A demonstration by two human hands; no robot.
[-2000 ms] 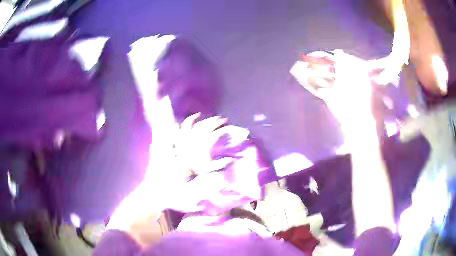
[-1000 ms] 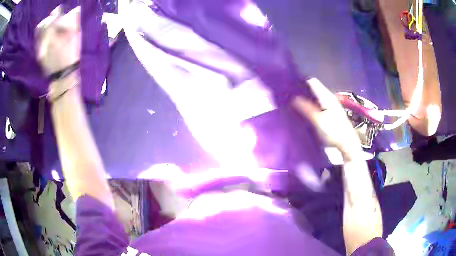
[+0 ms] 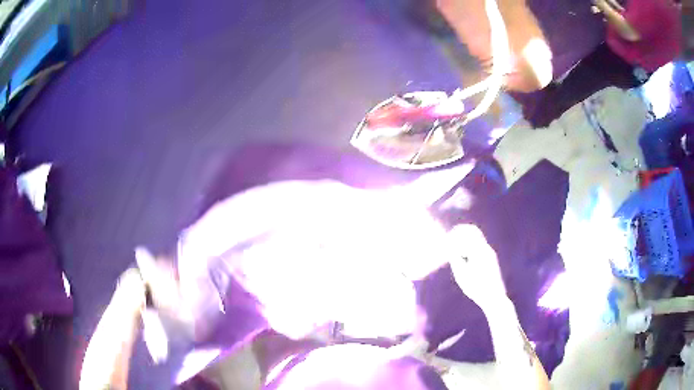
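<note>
A dark purple garment with large white, overexposed areas (image 3: pixel 319 244) is spread between my hands at the table's near edge. My left hand (image 3: pixel 156 278) is blurred at lower left, at the garment's left end, and grips the cloth. My right hand (image 3: pixel 466 247) is at the garment's right end and grips its edge; glare hides the fingers. The steam iron (image 3: pixel 411 133), with a red handle and pale metal edge, rests on the table just beyond the garment's right part. Neither hand touches it.
The purple-covered table (image 3: pixel 137 114) extends beyond the garment. A pale hose (image 3: pixel 496 46) runs from the iron past a tan padded form (image 3: pixel 479 27). Dark cloth (image 3: pixel 27 251) lies at far left. A blue crate (image 3: pixel 656 225) stands on the pale floor at right.
My left hand has come from the dark cloth at left to the garment's left end. The garment has turned crosswise and lies nearer me. My right hand has moved lower, and the view has shifted right.
</note>
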